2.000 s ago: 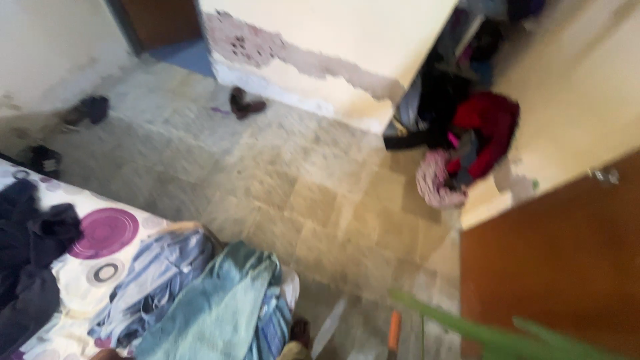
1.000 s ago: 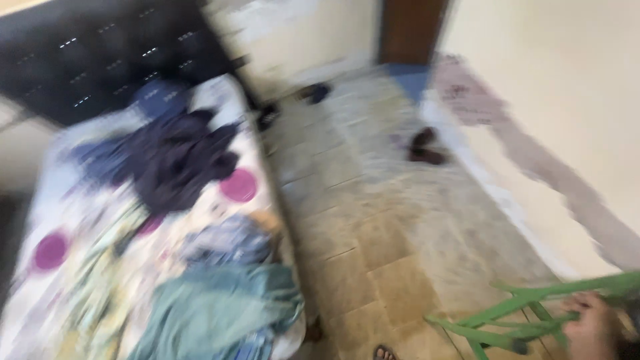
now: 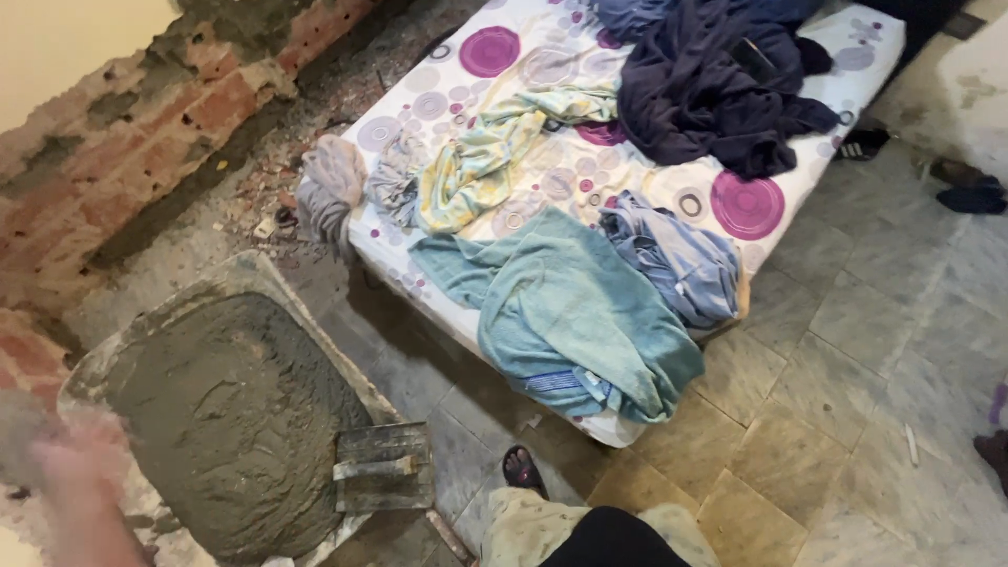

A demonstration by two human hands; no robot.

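My left hand [image 3: 79,457] is raised at the lower left, blurred by motion, over the near left edge of a mortar trough [image 3: 75,390]; its fingers cannot be made out. Wet grey mortar [image 3: 236,417] fills the trough. A plastering float [image 3: 383,466] with a worn handle rests on the trough's right corner. My right hand is out of view. A bed [image 3: 441,311] with a circle-patterned sheet holds a teal towel [image 3: 583,315], a blue garment [image 3: 685,260], a yellow-green cloth [image 3: 488,157] and dark clothing [image 3: 701,87].
At the left stands a wall with exposed brick [image 3: 157,142], with rubble [image 3: 268,173] along its foot. A grey cloth [image 3: 331,185] hangs at the bed's corner. My sandalled foot [image 3: 522,468] is on the tiled floor [image 3: 787,378]. Footwear [image 3: 972,197] lies at the right.
The view has swung left, bringing the mortar trough and brick wall into sight. The green frame that a hand touched at the lower right one second ago is out of view.
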